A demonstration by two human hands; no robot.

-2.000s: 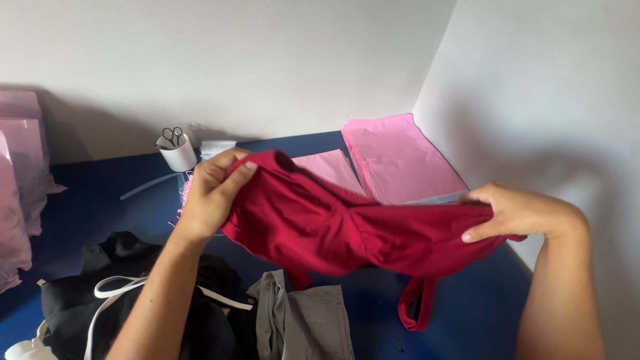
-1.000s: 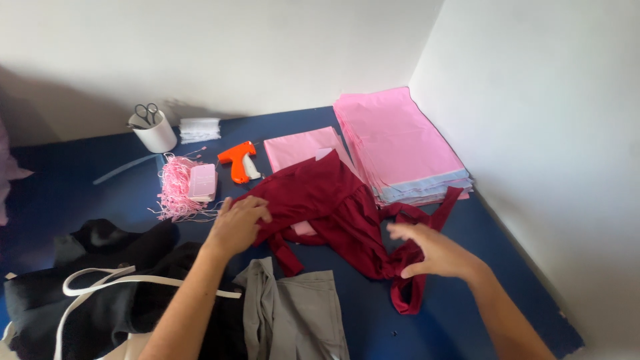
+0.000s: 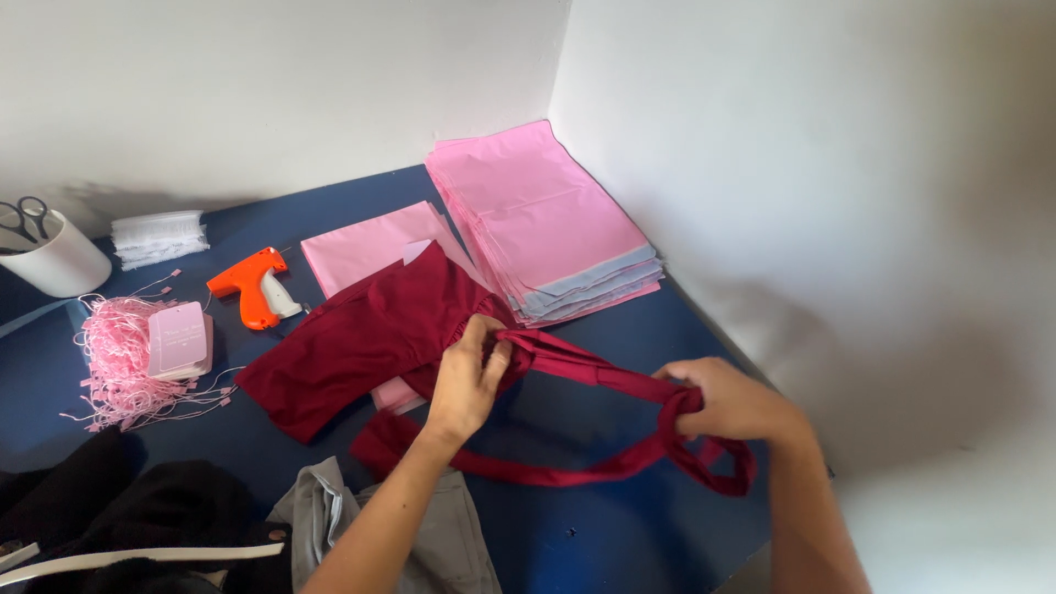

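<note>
A dark red fabric garment (image 3: 371, 330) lies folded over on the blue table, partly on a pink plastic bag. My left hand (image 3: 470, 379) pinches it at the gathered edge where its long red straps begin. At the right, my right hand (image 3: 718, 400) grips the far part of the straps (image 3: 569, 363), which are looped or knotted there and drawn out from the garment. One strap runs back in a curve low over the table, passing behind my left wrist.
Stacked pink plastic bags (image 3: 528, 214) lie in the corner by the walls. An orange tagging gun (image 3: 252, 285), pink tag strings (image 3: 124, 355), hang tags (image 3: 177, 340), white fasteners (image 3: 159, 239) and a white cup (image 3: 62, 256) with scissors stand left. Grey fabric (image 3: 437, 528) and black fabric (image 3: 181, 511) lie in front.
The red garment was held up between both hands, then laid on the table. The straps, bunched one second ago, are now stretched to the right by my right hand.
</note>
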